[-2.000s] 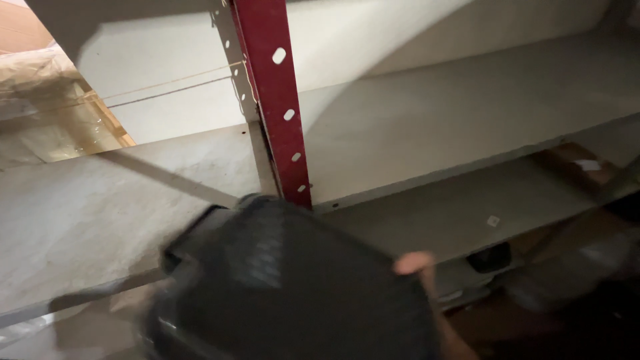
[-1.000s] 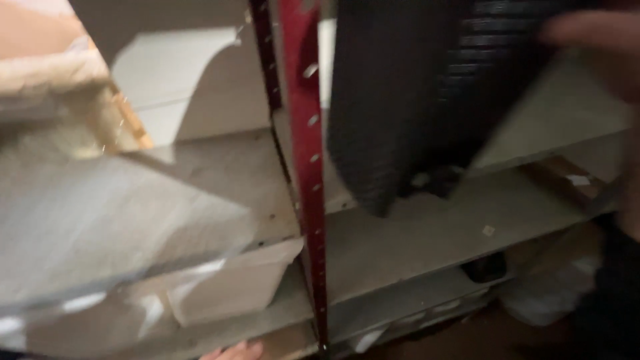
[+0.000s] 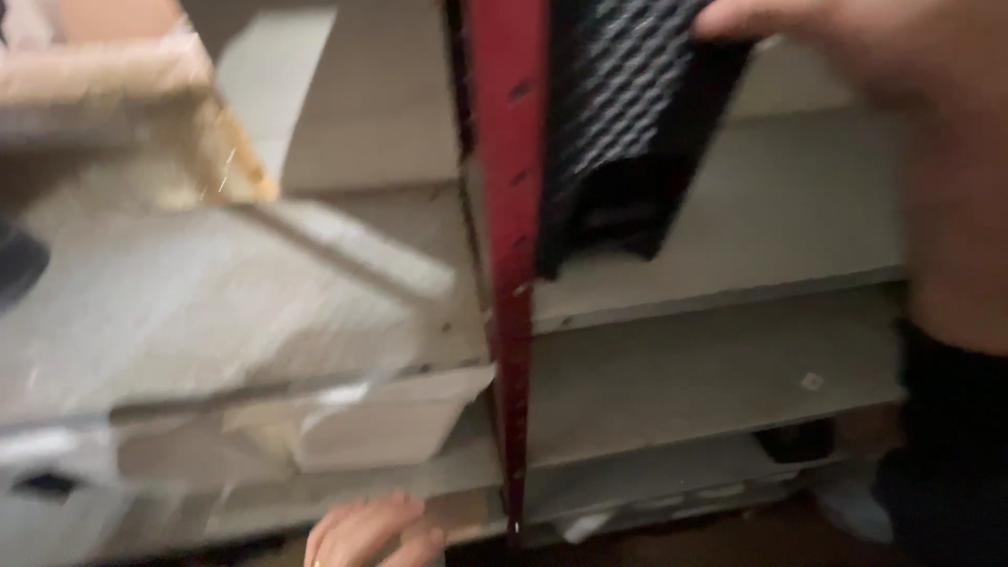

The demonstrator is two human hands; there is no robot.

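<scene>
A black textured plastic object (image 3: 630, 118) stands tilted at the upper middle, just right of a red perforated shelf upright (image 3: 510, 197), over the grey shelf. My right hand (image 3: 835, 55) grips its upper right edge, with the thumb on the ribbed face; the other fingers are out of sight. At the bottom edge, left of the upright, my left hand (image 3: 376, 531) is near the lower left shelf with its fingers loosely curled and nothing visible in them. The view is blurred.
A light bin or box (image 3: 386, 425) sits on the lower left shelf. Wrapped material (image 3: 102, 102) with a wooden edge is at upper left. Grey shelves (image 3: 709, 378) lie right of the upright, a dark object (image 3: 795, 439) on a lower one.
The black object has moved from low in front of the upright up to the right-hand shelf, and now sits lower than one second ago. My left hand has come further into view.
</scene>
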